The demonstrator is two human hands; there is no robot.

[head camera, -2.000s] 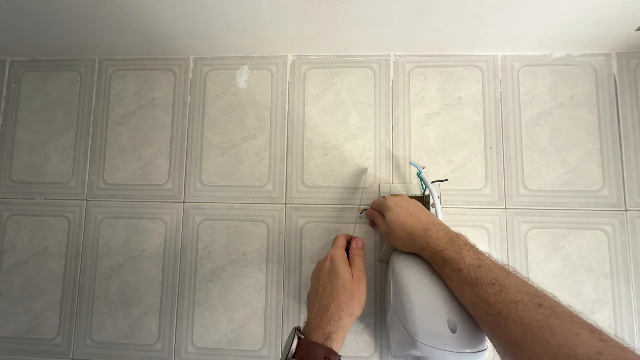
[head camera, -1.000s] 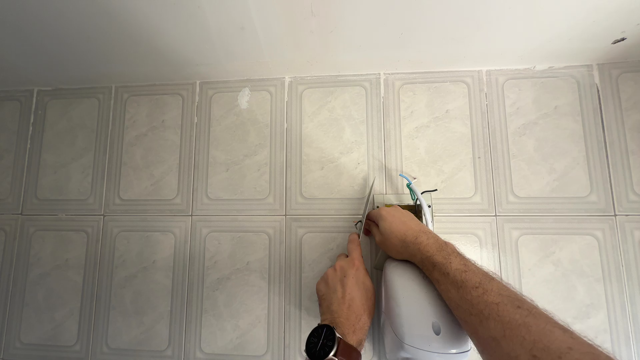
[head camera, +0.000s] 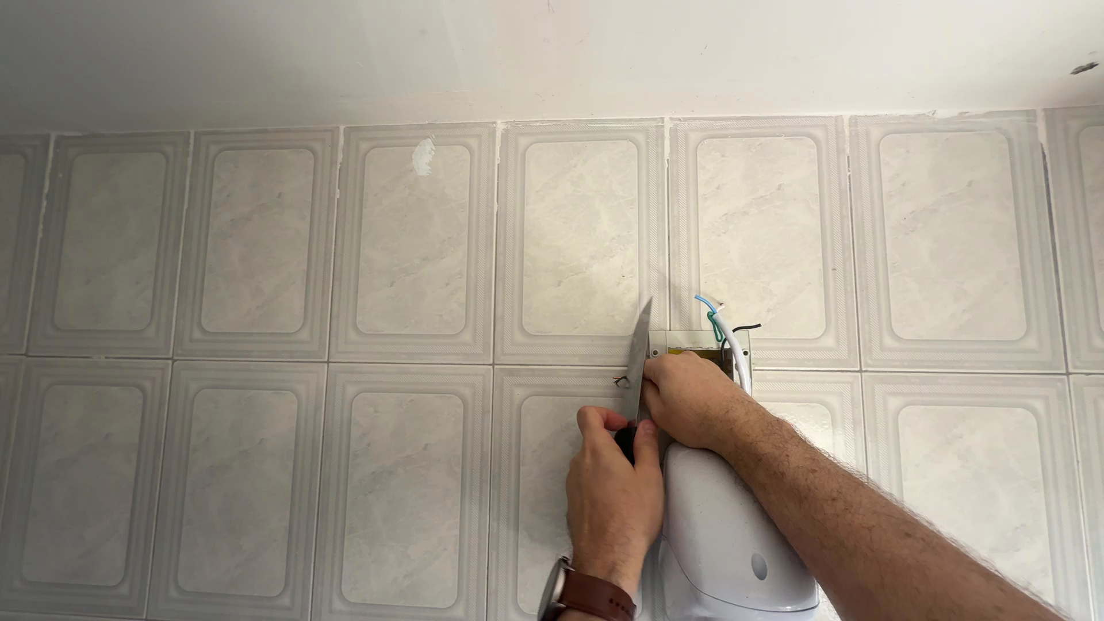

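My left hand [head camera: 614, 483], with a watch at its wrist, grips the black handle of a knife [head camera: 640, 349]. The blade points up along the wall. My right hand [head camera: 694, 401] is right beside the blade, over the lower left of an open wall box [head camera: 700, 339]; its fingertips are partly hidden, and it seems to hold a thin wire. Frayed wire ends [head camera: 621, 381] stick out left of the blade. From the box rise a white cable [head camera: 736, 345] with a blue end, a green wire [head camera: 715, 326] and a black wire [head camera: 747, 327].
A white rounded appliance housing [head camera: 733, 535] is on the wall just under my right hand and forearm. Pale marbled tiles [head camera: 580, 237] cover the wall, and a white ceiling [head camera: 431, 60] meets them above. One tile bears a white patch [head camera: 423, 156].
The knife has turned more upright, its broad side now showing beside my right fingers. My left hand still grips it, and my right hand stays at the wall box.
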